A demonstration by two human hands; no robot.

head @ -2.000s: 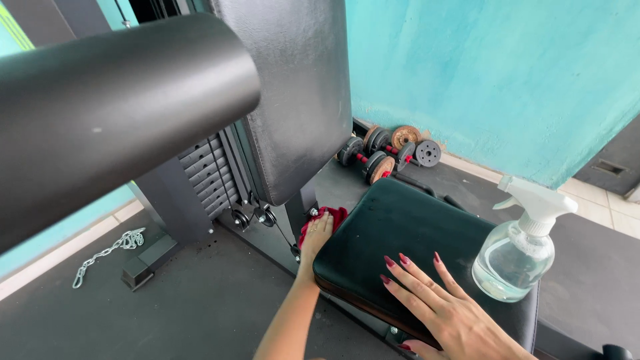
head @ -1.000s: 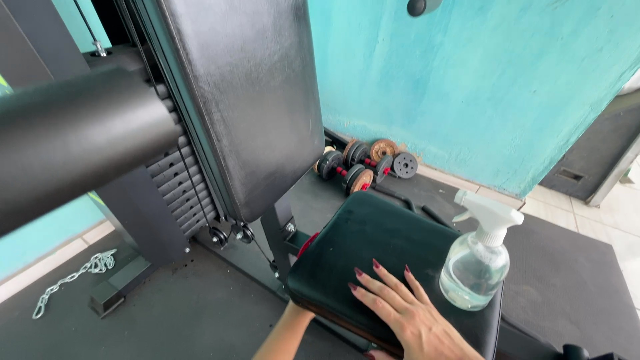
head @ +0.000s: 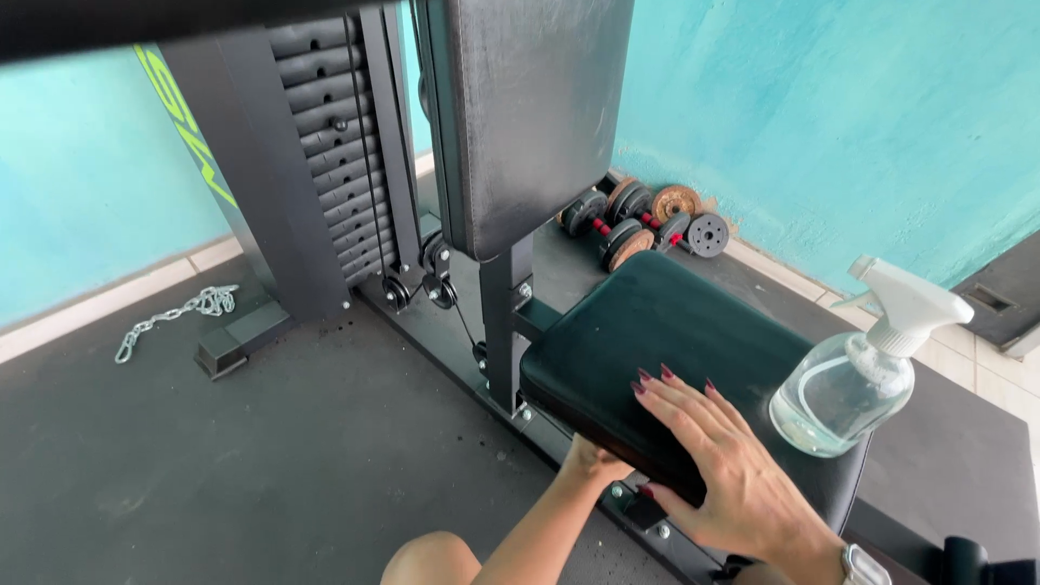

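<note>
My right hand point(head: 723, 463) rests on the near edge of the black padded seat point(head: 650, 325) of a weight machine, fingers spread on top and thumb at its side. Under that same edge reaches my left hand point(head: 600, 463); its fingers are hidden below the seat, so what it holds cannot be seen. A clear spray bottle point(head: 845, 394) with a white trigger head stands on the seat to the right of my right hand, part full of clear liquid. Behind the seat rises the black padded backrest point(head: 536, 114).
Dumbbells point(head: 605, 227) and loose weight plates point(head: 707, 236) lie by the turquoise wall. On the left are the weight stack point(head: 337, 154), cable pulleys point(head: 439, 291), a machine foot point(head: 236, 345) and a metal chain point(head: 175, 313) on the dark floor. A black padded roller crosses the top left.
My left hand, with a red cloth at the seat's back corner two seconds ago, has moved along the near side to beneath the seat. The cloth is out of sight. My right hand stays on the seat.
</note>
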